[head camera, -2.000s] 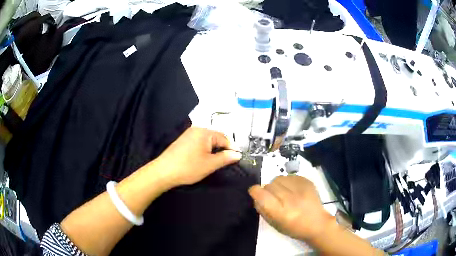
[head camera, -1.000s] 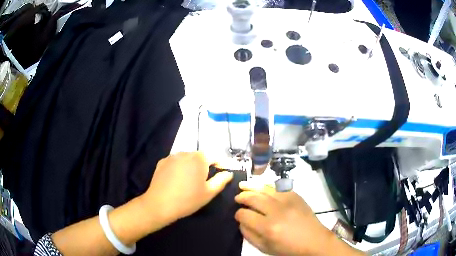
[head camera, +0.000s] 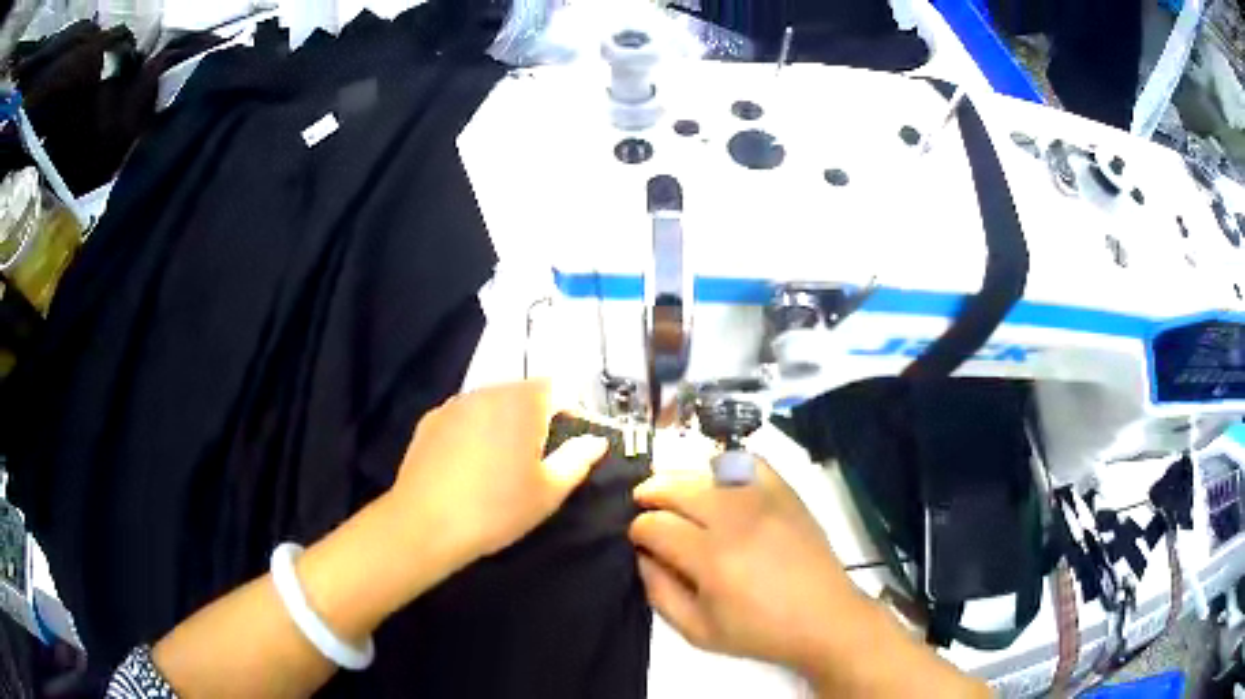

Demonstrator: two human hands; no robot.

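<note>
The black garment body (head camera: 273, 273) lies draped over the left of the white table, with a small white label (head camera: 320, 130) near its far end. Its near part lies under both hands. My left hand (head camera: 478, 464) grips the fabric just left of the needle area, thumb on top. My right hand (head camera: 731, 546) pinches the fabric's right edge just below the presser foot (head camera: 635, 434). The fabric edge runs from the foot toward my body. The sewing machine head (head camera: 819, 205) stands directly beyond my hands. The needle tip is too small to make out.
A black strap (head camera: 997, 232) crosses the machine arm, and a black pouch (head camera: 976, 478) hangs below it. A dark control panel (head camera: 1201, 361) is at the right. Black-and-white scraps (head camera: 1126, 526) lie at the right. A yellowish object (head camera: 48, 253) stands at the left edge.
My right hand has come in from the right and now holds the fabric edge near the foot. My left hand has shifted slightly left and down in the picture. The view has also shifted.
</note>
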